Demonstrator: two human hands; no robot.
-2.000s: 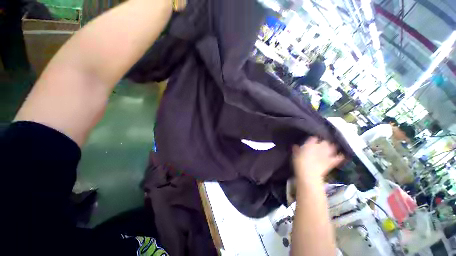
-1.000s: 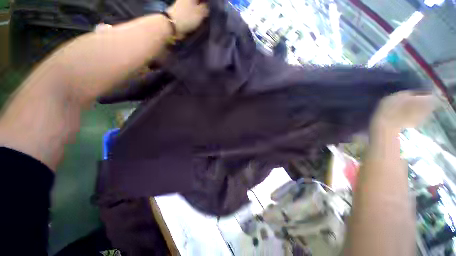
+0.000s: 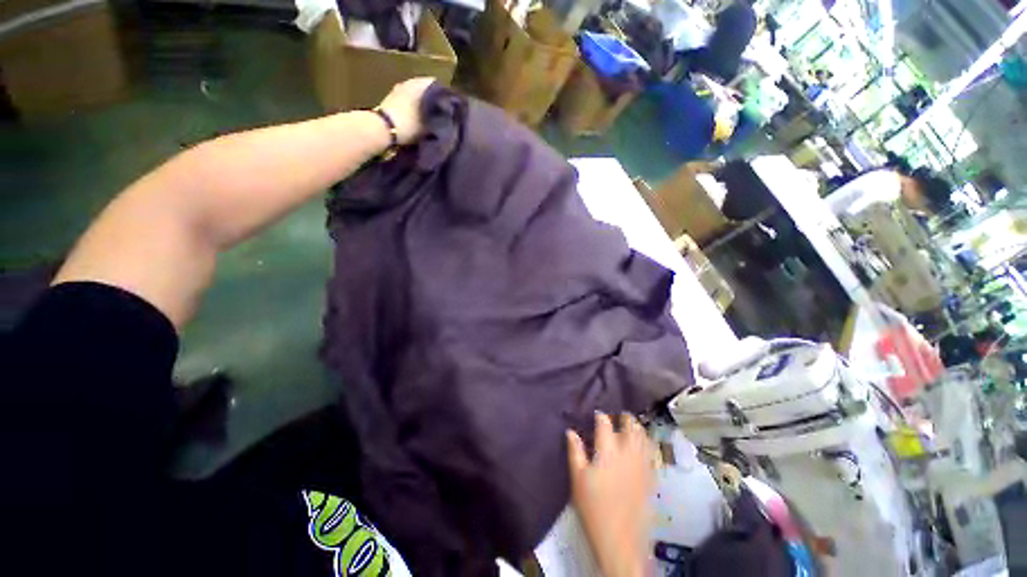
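A dark plum-brown garment point(image 3: 496, 304) lies spread and wrinkled over the sewing table point(image 3: 631, 220) and hangs over its near edge. My left hand point(image 3: 408, 111), with a band at the wrist, grips its bunched upper end and holds it up. My right hand point(image 3: 614, 456) is at the garment's lower right edge, fingers apart, slightly blurred; whether it presses on the cloth I cannot tell. The off-white sewing machine point(image 3: 777, 406) stands just right of the garment. Its needle area is not visible.
A dark cloth bundle point(image 3: 738, 555) lies at the bottom right by the machine. Cardboard boxes point(image 3: 383, 68) stand on the green floor at the top. A blue container point(image 3: 612, 53) is behind. A person in white point(image 3: 867, 192) sits at another station at the right.
The garment, stretched up between both hands before, is now lowered over the table. My right hand has come down and left to its lower edge, away from the far right. My left hand still holds it.
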